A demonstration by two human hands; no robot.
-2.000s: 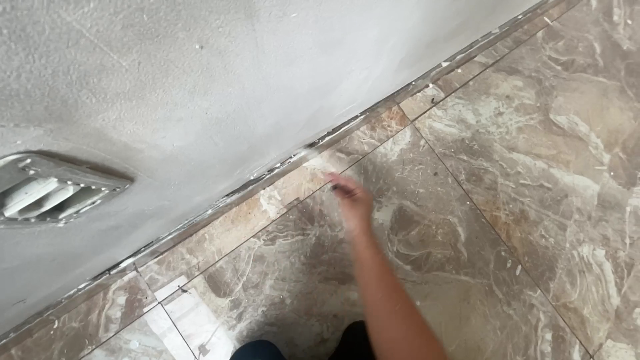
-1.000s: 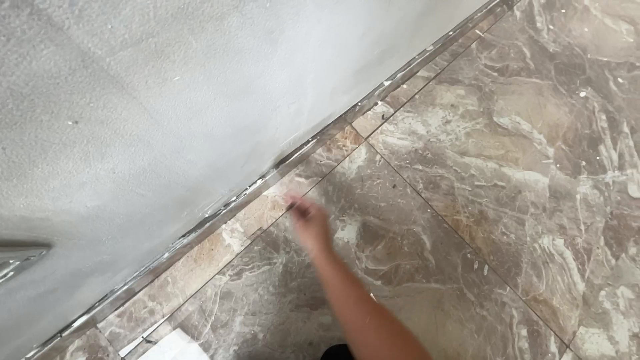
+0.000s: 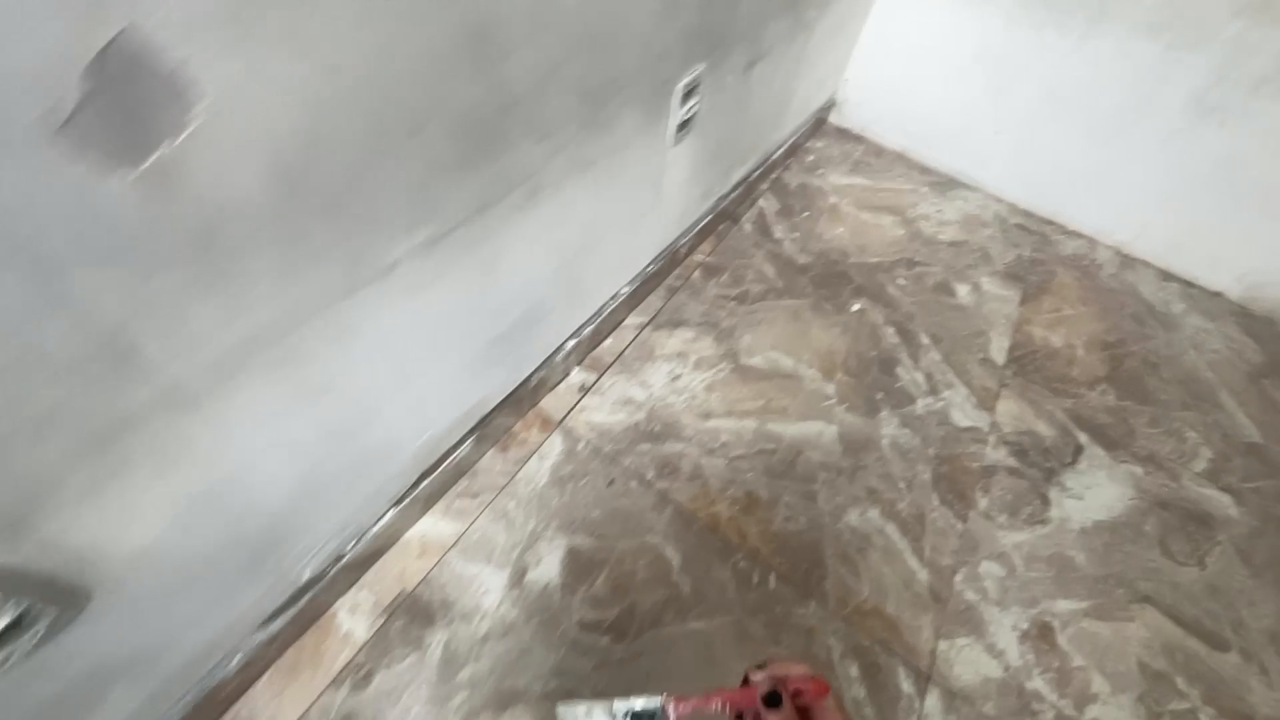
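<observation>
Neither my left hand nor my right hand shows in the head view now. At the bottom edge a red tool with a pale metal end point(image 3: 740, 700) is partly cut off; its kind cannot be told, nor whether a hand holds it. The marbled tile floor point(image 3: 780, 450) fills the right and lower part. A narrow tile strip point(image 3: 400, 560) runs along the foot of the grey wall point(image 3: 330, 330), with a dark, white-marked baseboard edge point(image 3: 560, 365) beside it. The picture is blurred.
The grey wall meets a white wall point(image 3: 1060, 130) at the upper right. A wall box with dark openings point(image 3: 686, 108) sits near that corner. A grey patch point(image 3: 140, 100) is at the upper left, and part of another wall fitting point(image 3: 20, 620) at the lower left.
The hand and forearm seen over the tile strip have left the view. The view has swung toward the room corner, and a red tool now shows at the bottom.
</observation>
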